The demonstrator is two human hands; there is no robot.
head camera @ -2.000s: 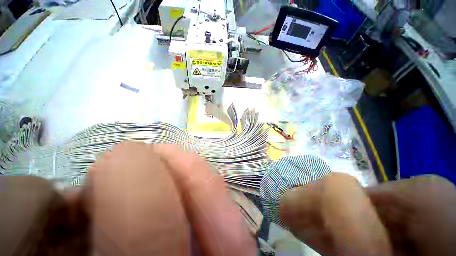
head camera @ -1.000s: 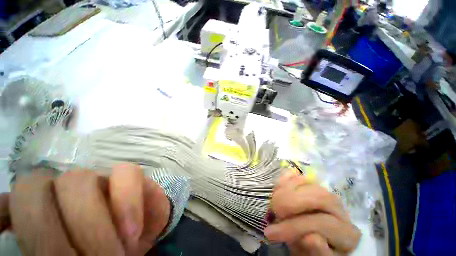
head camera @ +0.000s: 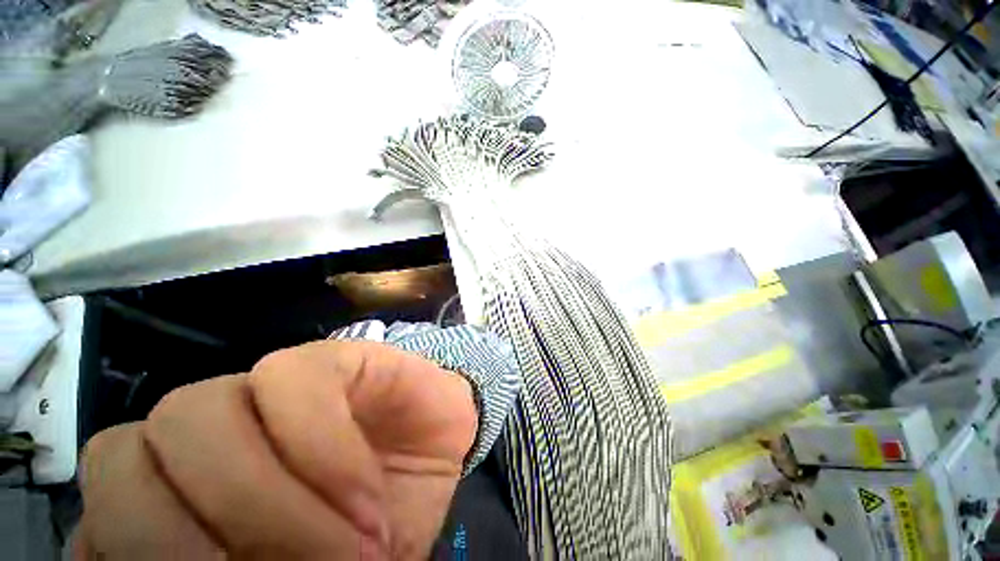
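Note:
A thick bundle of beige webbing straps with dark edges (head camera: 587, 405) runs from the bottom edge up to the white table. Its gathered far ends (head camera: 455, 153) fan out beside the fan. My left hand (head camera: 296, 449) is large and close to the camera at the lower left, with its fingers curled into a fist. Nothing shows in it, and a blue-and-white striped cuff (head camera: 477, 367) lies at its right. The hand overlaps the view left of the straps. My right hand is not in view.
A small white round fan (head camera: 502, 68) stands on the white table (head camera: 296, 142). Another tied strap bundle (head camera: 165, 77) lies at the upper left. The sewing machine head (head camera: 888, 482) and yellow-taped plate (head camera: 713, 515) are at the lower right. A dark gap is below the table edge.
The view has swung left, bringing in the fan and the bundle's far ends. My left hand is now a fist near the camera. My right hand has left the picture.

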